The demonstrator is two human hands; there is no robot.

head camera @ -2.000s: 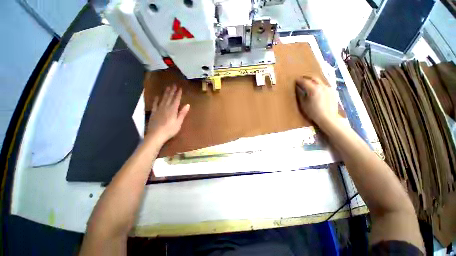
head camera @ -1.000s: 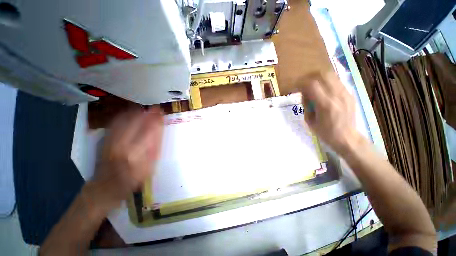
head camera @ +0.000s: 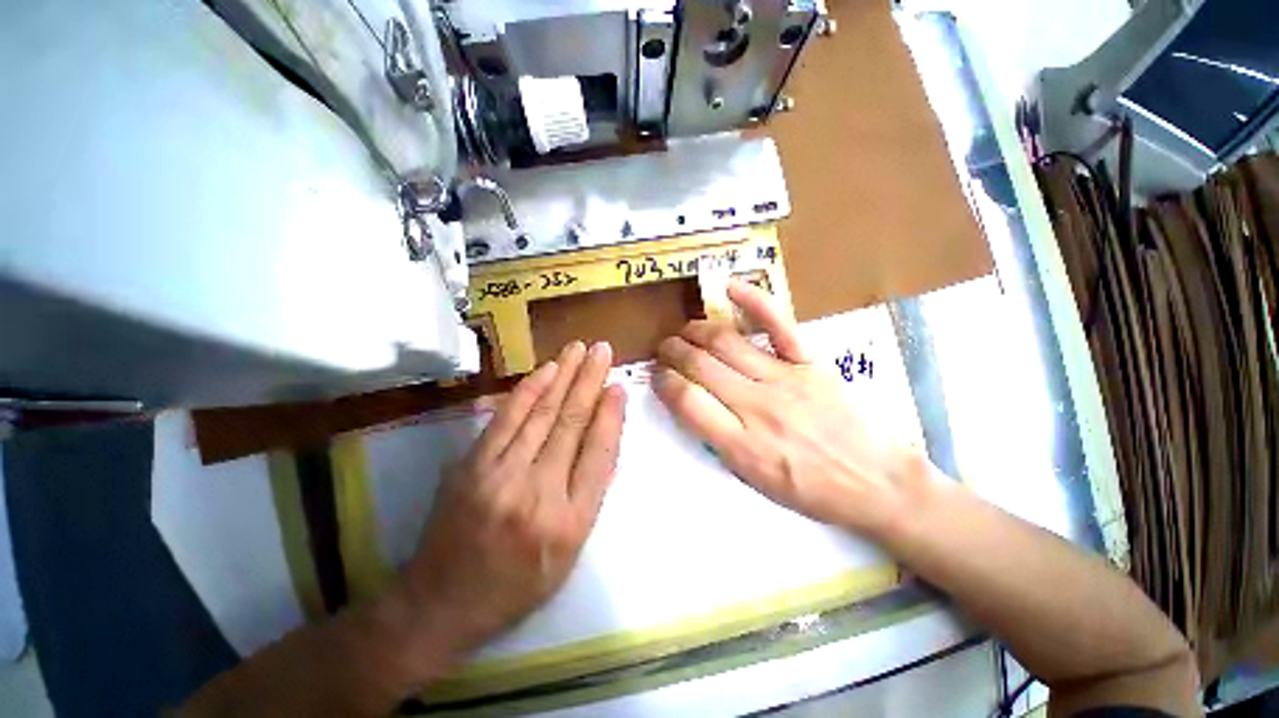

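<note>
The brown bag panel (head camera: 887,168) lies under the machine head; its front edge shows below the yellow clamp (head camera: 659,267) and at the left. My left hand (head camera: 540,484) lies flat, fingers extended, with its fingertips at the panel's front edge by the clamp opening. My right hand (head camera: 786,428) is beside it with curled fingers at the same edge, its index finger reaching to the clamp's right prong. A bit of turquoise, the handle of a small tool (head camera: 711,449), shows under the right hand; its tip is hidden. The white template (head camera: 673,526) lies under both hands.
The white machine head (head camera: 211,211) fills the upper left. The metal feed plate (head camera: 631,197) is behind the clamp. A black sheet (head camera: 105,561) is at the far left. A stack of brown panels (head camera: 1192,379) stands at the right, below a dark-screened control panel (head camera: 1220,77).
The panel has moved back under the head, uncovering the template. Both hands have come inward to the clamp opening. The view is closer to the machine.
</note>
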